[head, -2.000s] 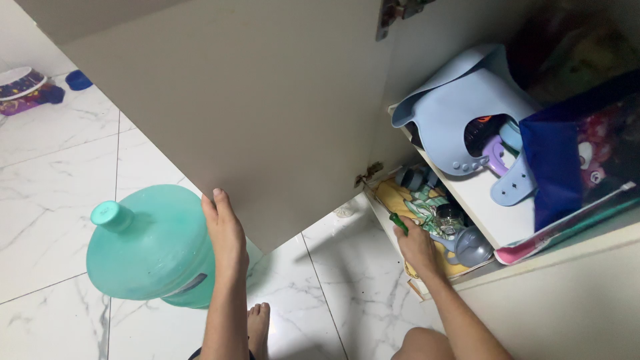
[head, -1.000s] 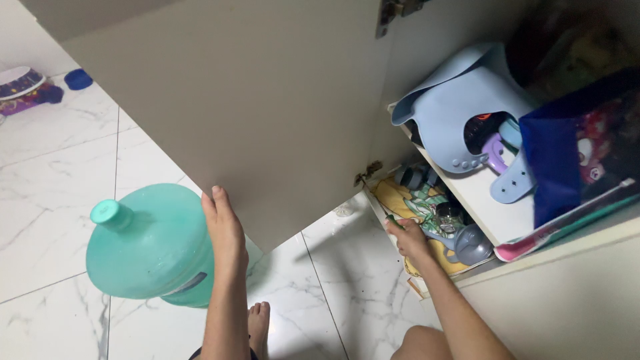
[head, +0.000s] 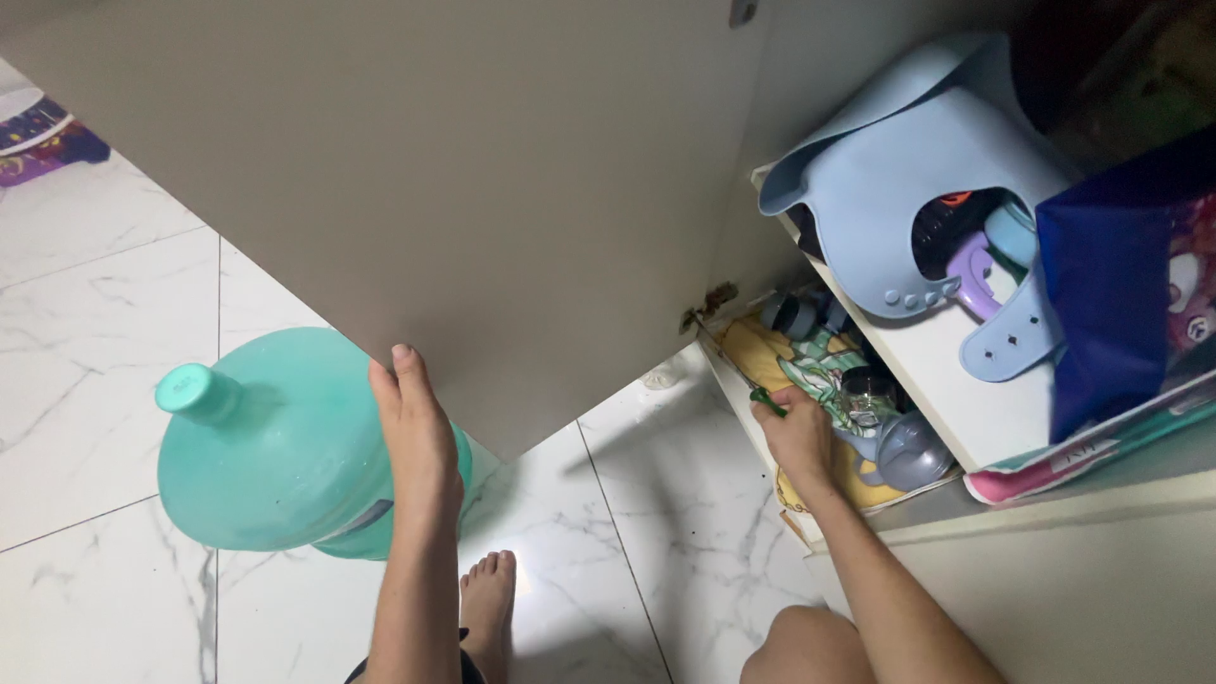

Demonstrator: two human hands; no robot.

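Observation:
My left hand [head: 418,423] grips the lower edge of a grey cabinet door [head: 494,209], which stands open. In my right hand [head: 798,432] is a screwdriver with a green handle [head: 768,401]. Its thin shaft points up and left to a rusty hinge [head: 708,306] at the door's lower inner corner. Whether the tip sits in a screw cannot be told. Part of a second metal hinge [head: 743,11] shows at the top edge. My right wrist is over the bottom shelf, beside a yellow cloth [head: 864,486], a glass jar [head: 866,394] and a clear greyish cup [head: 914,451].
A teal water jug [head: 275,456] stands on the marble-look tile floor, left of my left forearm. On the upper shelf [head: 997,418] lie a blue silicone bib [head: 874,190] and a dark blue bag [head: 1102,313]. My bare foot [head: 489,589] is below the door corner.
The green screwdriver in my right hand has changed its angle, and its shaft now points at the lower hinge. My left hand has stayed on the door edge.

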